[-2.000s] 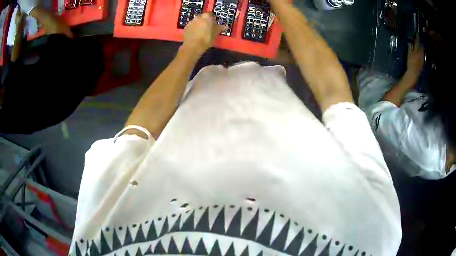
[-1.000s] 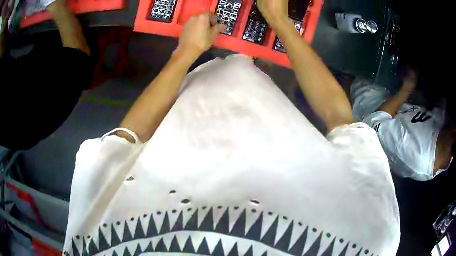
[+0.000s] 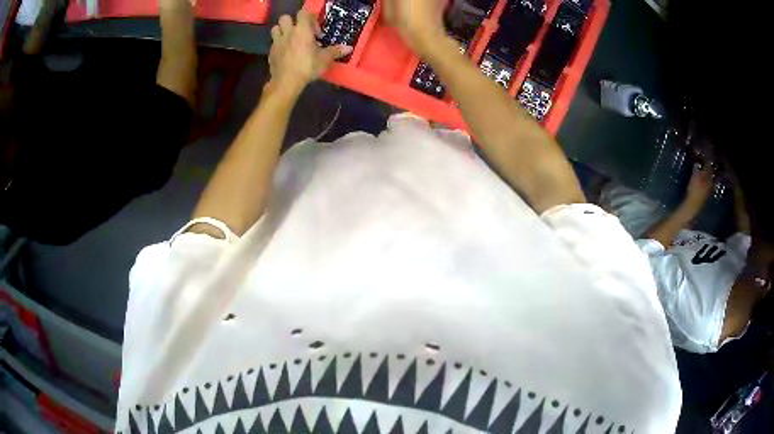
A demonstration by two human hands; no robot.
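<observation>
A red tray (image 3: 386, 70) lies at the top of the view, tilted, with several black phones in its slots. The leftmost phone (image 3: 345, 24) shows its keypad; a bare red slot is beside it. My left hand (image 3: 294, 52) is at this phone's left and near edges, fingers spread and thumb by its lower corner; whether it grips is unclear. My right hand (image 3: 416, 19) is above the tray near the bare slot, partly cut off by the top edge; its fingertips and anything in them are hidden. Phones at the right (image 3: 535, 91) show lit keypads and dark upper halves.
A small whitish bottle (image 3: 624, 97) with a shiny top lies right of the tray on the dark green bench (image 3: 594, 136). Another red tray (image 3: 229, 10) and a person in black (image 3: 93, 144) are at left. A person in white (image 3: 700, 280) is at right.
The tray sits further right and more tilted in the view. My left hand has gone from the phone right of the bare slot to the leftmost phone. My right hand has moved left over the tray.
</observation>
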